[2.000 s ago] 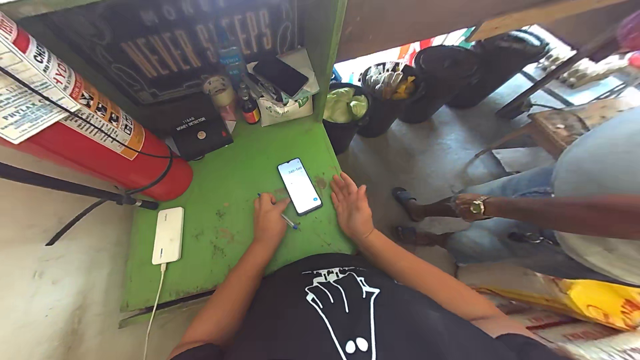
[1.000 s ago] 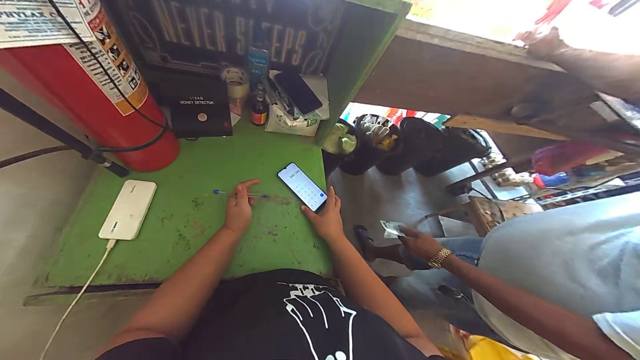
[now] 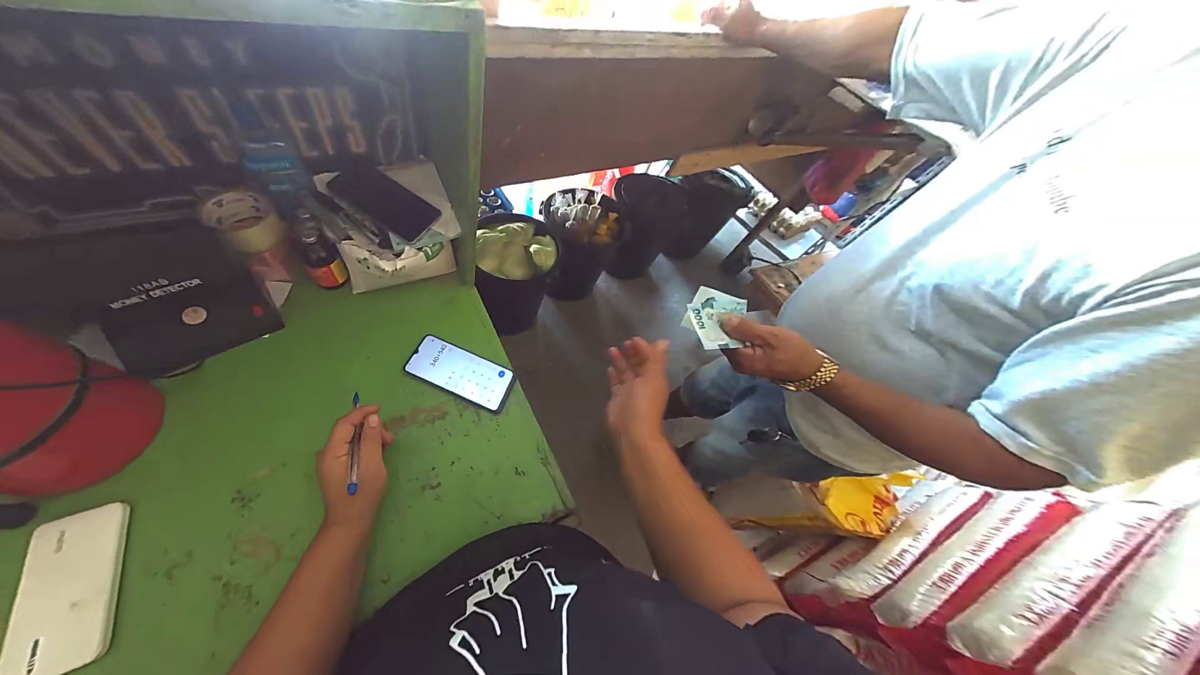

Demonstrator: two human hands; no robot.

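My left hand (image 3: 354, 469) rests on the green tabletop (image 3: 281, 403) with a blue ballpoint pen (image 3: 354, 450) held between its fingers. Off the table's right edge, my right hand (image 3: 639, 394) is raised, empty, its fingers apart. Close to its right are banknotes (image 3: 714, 317) in another person's hand (image 3: 773, 352); a small gap separates them from my fingers. Between my two hands a smartphone (image 3: 459, 373) lies face up near the table's edge, its screen lit with a calculator.
A black money detector box (image 3: 187, 305), a small dark bottle (image 3: 321, 253), tape rolls (image 3: 246, 225) and a dark phone (image 3: 384, 200) stand or lie at the back. A white power bank (image 3: 66, 586) and red fire extinguisher (image 3: 75, 412) are left. Black bins (image 3: 511, 291) and stacked sacks (image 3: 975, 562) are beyond the table.
My right hand has left the smartphone and moved out toward the other person, whose hand with the banknotes is now nearer. The pen, earlier on the table, is now in my left hand.
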